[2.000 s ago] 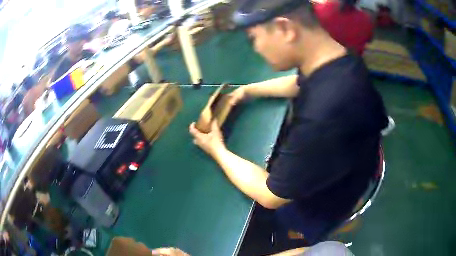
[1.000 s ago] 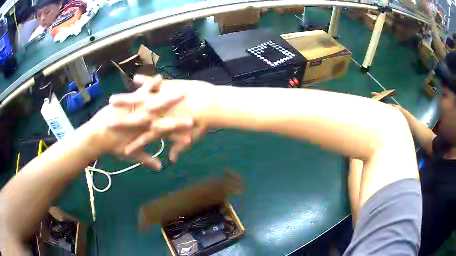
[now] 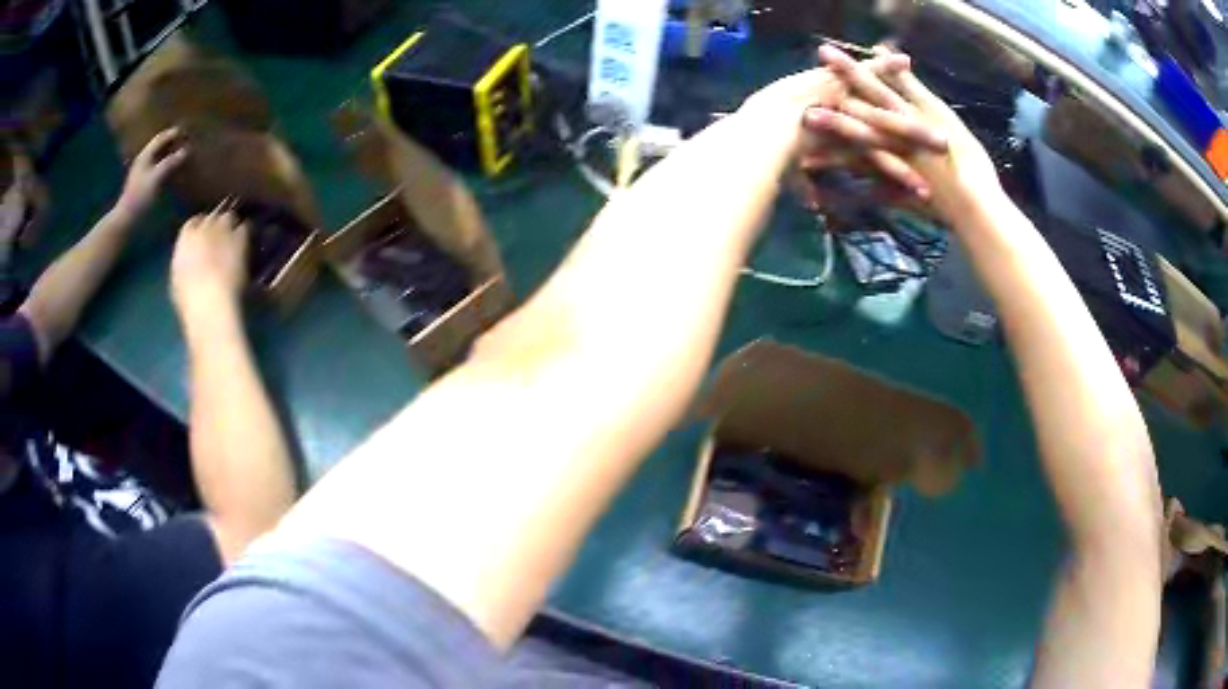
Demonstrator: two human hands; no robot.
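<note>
My left hand and my right hand are raised together at upper right of centre, fingers interlaced. Neither holds any object that I can see. Both arms stretch over the bench, away from the box. Below them a brown cardboard box stands on the green bench with its lid open towards the back. Inside lie dark coiled cables, a black adapter at front right and a shiny clear bag at front left.
A second open box stands to the left. Beyond it, another person's hands are at a third box. A yellow-and-black device, white power strip, grey speaker and black box stand behind.
The view has swung left, so the nearest box sits further right and the neighbour's hands now show. My hands stay interlaced. Two seconds ago, the view faced the person on the right.
</note>
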